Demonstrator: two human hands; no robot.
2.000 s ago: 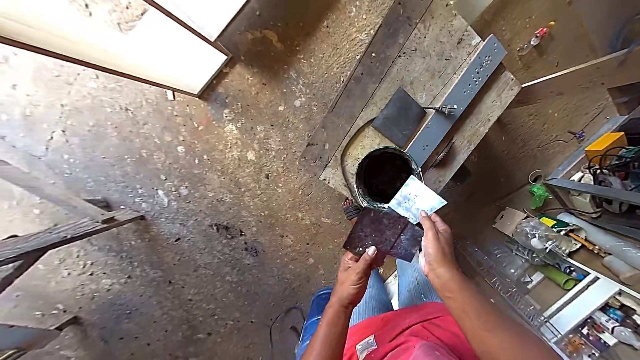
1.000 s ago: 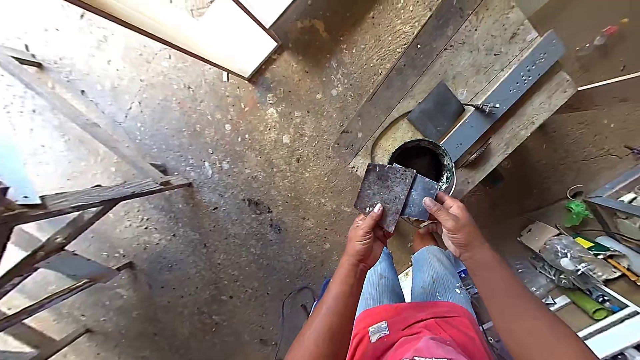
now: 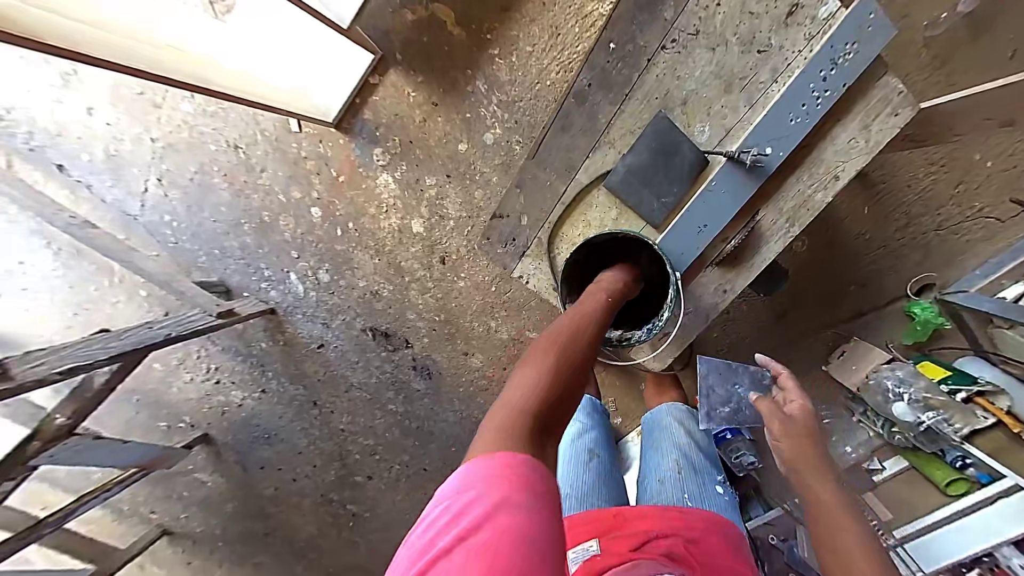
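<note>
My left hand (image 3: 620,282) reaches down inside a dark, paint-stained metal bucket (image 3: 670,318) with a wire handle; its fingers are hidden in the dark interior, so what they hold cannot be seen. To the right of my knees, my right hand (image 3: 788,408) pinches a thin grey square plate (image 3: 730,394) between thumb and fingers. Just beyond the bucket, another dark square plate (image 3: 658,170) lies flat on the wooden boards of a bench (image 3: 552,192), its corner near an electric plug (image 3: 746,157).
A grey-painted plank (image 3: 780,132) with holes lies across the bench. Wooden trestles (image 3: 136,340) stand at left, and white panels (image 3: 240,56) at upper left. At lower right are a green plastic bag (image 3: 926,320), a green roll (image 3: 938,474) and assorted supplies.
My left hand has moved from in front of me into the bucket; the dark plate it held is out of sight. My right hand has moved right and keeps its plate.
</note>
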